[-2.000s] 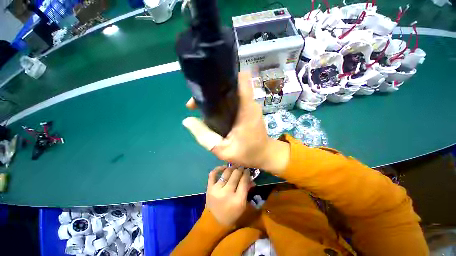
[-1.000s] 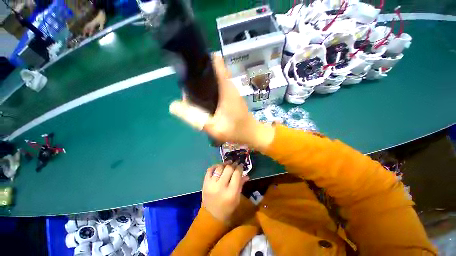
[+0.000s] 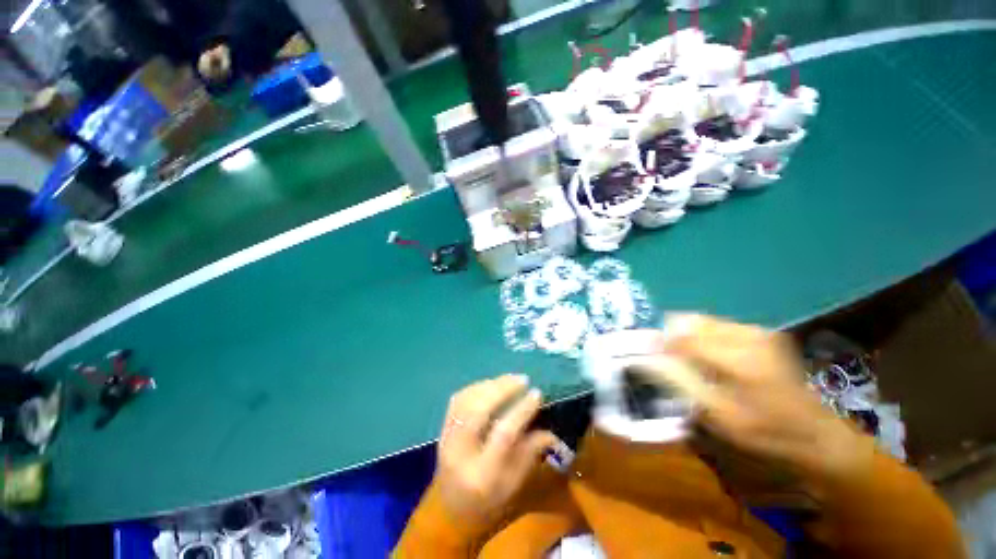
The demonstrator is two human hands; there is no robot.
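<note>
My right hand holds a white round plastic part with a dark opening above my lap, at the bench's front edge. Part and hand are blurred. My left hand is to its left, fingers slightly curled and apart, holding nothing visible. The black electric screwdriver hangs free over the boxy screw feeder. Clear scalloped rings lie flat before the feeder. A small dark circuit board with a red lead lies left of the feeder.
White housings with red wires stand in rows right of the feeder. Dark boards with red leads lie far left. A blue bin and white shells are below the bench edge. A cardboard box is right; a grey post rises behind.
My right hand has let go of the screwdriver and now holds the white part, lower right. My left hand has come off the work at the bench edge. The view has shifted.
</note>
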